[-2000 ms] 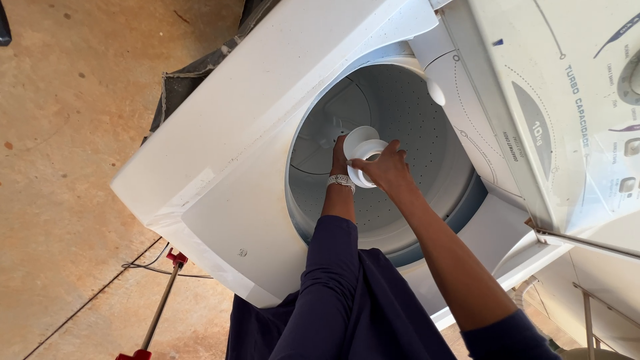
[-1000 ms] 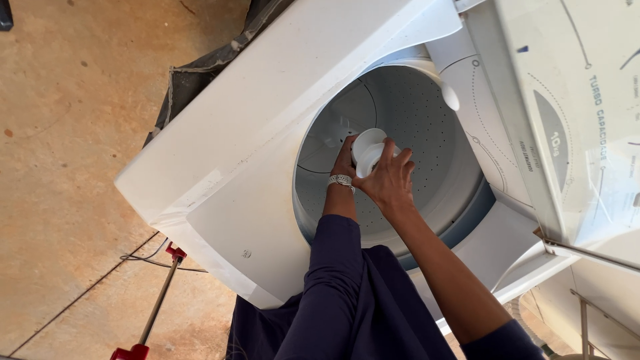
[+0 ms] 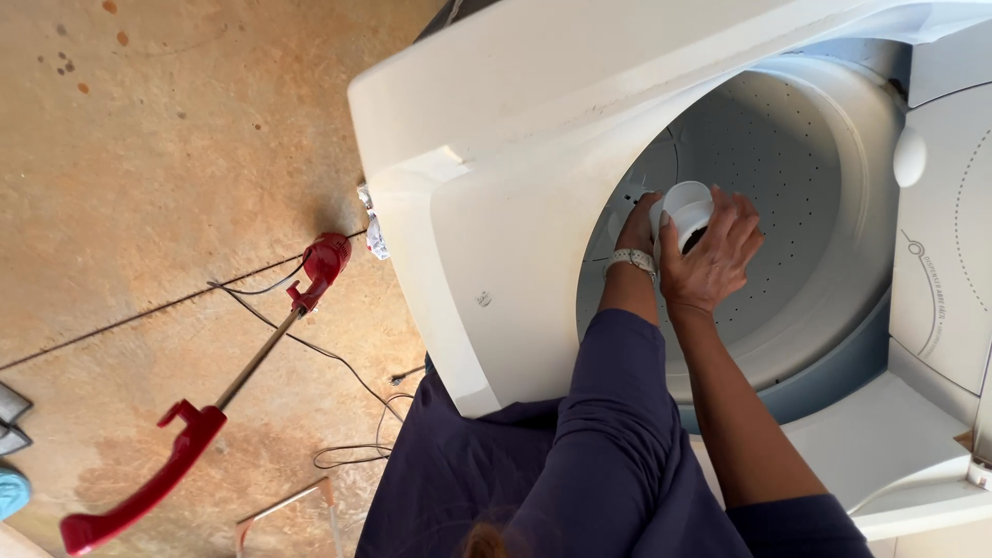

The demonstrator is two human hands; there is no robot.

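Note:
Both of my hands are over the open drum (image 3: 783, 178) of a white top-loading washing machine (image 3: 511, 201). Between them is a white plastic cup-like part (image 3: 686, 200) with a round rim and a dark opening at its lower right. My left hand (image 3: 639, 225), with a pale watch or bracelet on the wrist, holds the part from the left and is partly hidden behind it. The fingers and thumb of my right hand (image 3: 709, 260) grip its rim from the right. Below the hands shows the perforated drum wall; part of the agitator base (image 3: 632, 198) lies beyond my left hand.
A red-handled upright appliance with a metal tube (image 3: 260, 356) lies on the stained floor at left, its black cord (image 3: 341, 360) trailing near the machine. A metal frame (image 3: 283, 504) stands at the bottom. The panel (image 3: 942, 232) with a white oval knob borders the drum at right.
The view has shifted left, bringing more of the floor and the red appliance into sight. Both hands stay on the white part, which has turned so that its dark opening shows.

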